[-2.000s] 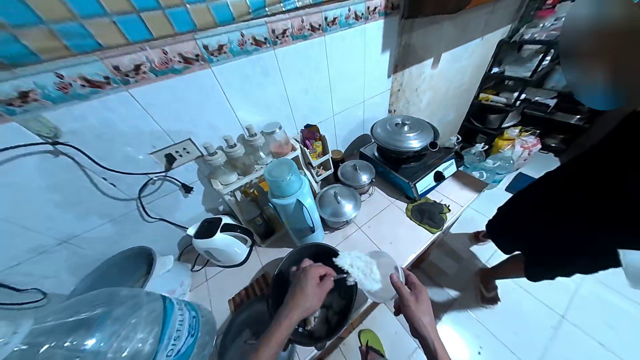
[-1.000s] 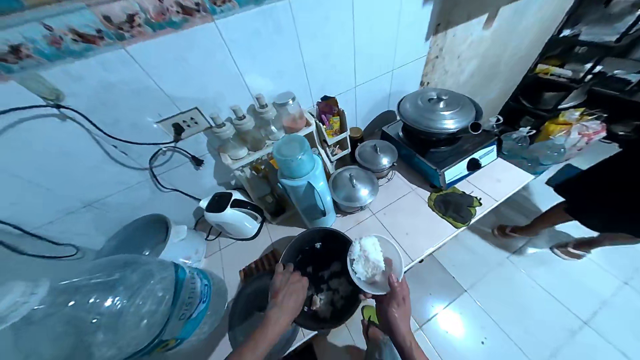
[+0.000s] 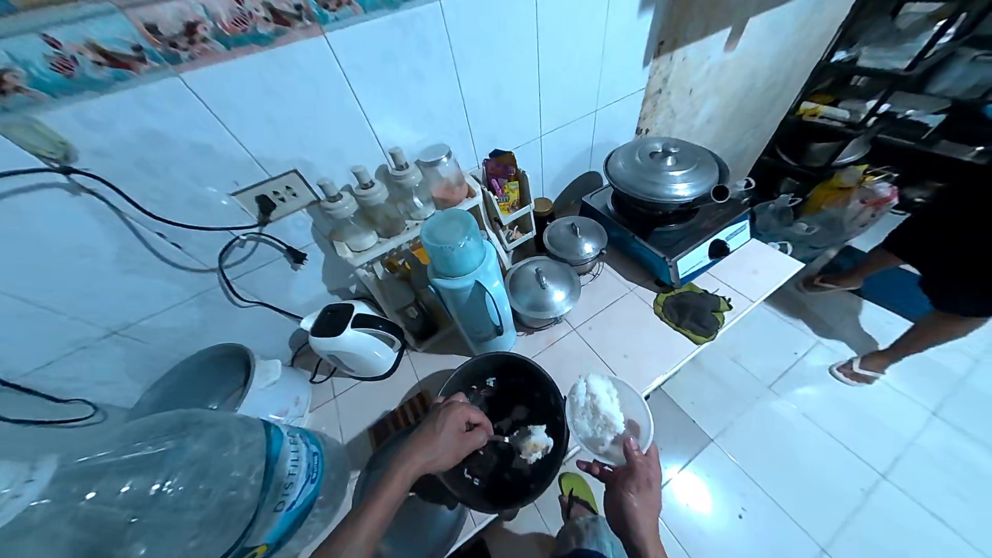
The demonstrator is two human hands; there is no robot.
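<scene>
My left hand (image 3: 449, 434) grips the handle of a metal spoon (image 3: 500, 439) over a dark cooking pot (image 3: 554, 387). A clump of white rice (image 3: 535, 443) sits on the spoon's bowl, with scattered grains on the pot's dark inside. Just right of the pot, my right hand (image 3: 632, 484) holds a translucent bowl (image 3: 639, 411) by its lower rim, tilted, with a mound of rice (image 3: 595, 407) along its left side. The spoon's handle is mostly hidden in my left fingers.
Behind the pot stand a blue thermos flask (image 3: 469, 291), two lidded pots (image 3: 542, 287) and a gas stove (image 3: 670, 248) bearing a large lidded pan (image 3: 665, 170). A cloth potholder (image 3: 692, 312) lies near the counter edge. Left are an electric kettle (image 3: 353, 341) and a large bottle (image 3: 178, 480). A person's legs (image 3: 891, 349) are at right.
Since the earliest frame, the bowl has moved from beside the pot to close against its right rim. My left hand now shows a spoon with rice over the pot. The person at right has shifted.
</scene>
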